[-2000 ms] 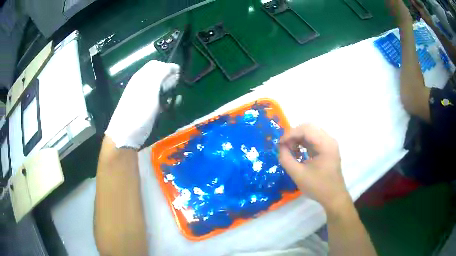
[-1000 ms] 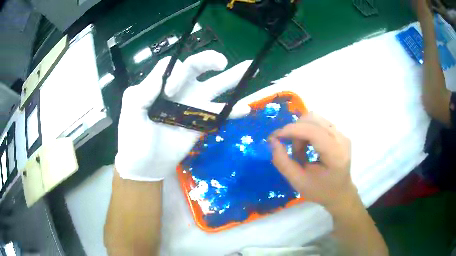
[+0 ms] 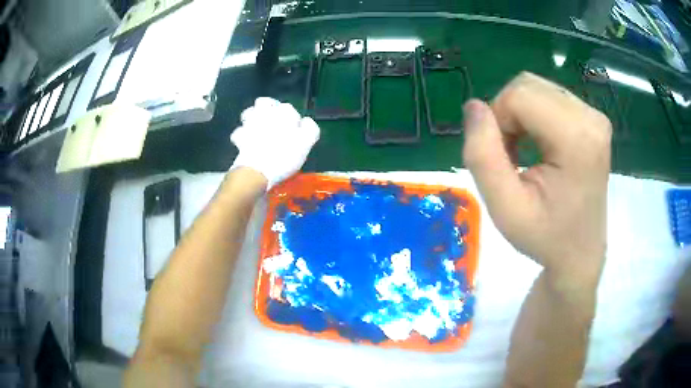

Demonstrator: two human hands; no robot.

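An orange tray [image 3: 474, 258] lies in front of me, full of a loose heap of small blue and shiny white parts [image 3: 333, 239]. My left hand [image 3: 274, 138], in a white glove, is beyond the tray's back left corner at the belt's near edge. Its fingers are curled and no object shows in it. My bare right hand [image 3: 542, 163] is raised at the tray's right, thumb and fingers bent; whether a small part is between them cannot be seen. Black phone frames stand side by side on the green belt: one [image 3: 311, 100], another [image 3: 417, 114], a third [image 3: 464, 98].
A black phone frame [image 3: 150, 261] lies on the white bench cover [image 3: 125, 227] left of the tray. A white fixture block [image 3: 186, 57] with cream plates [image 3: 106, 136] is at upper left. More frames are at the belt's right. A blue gridded plate [image 3: 680, 216] shows at the right edge.
The view has turned right. The frame that was in my left hand no longer shows there, and its fingers have closed. My right hand has moved from above the heap to beyond the tray's right side.
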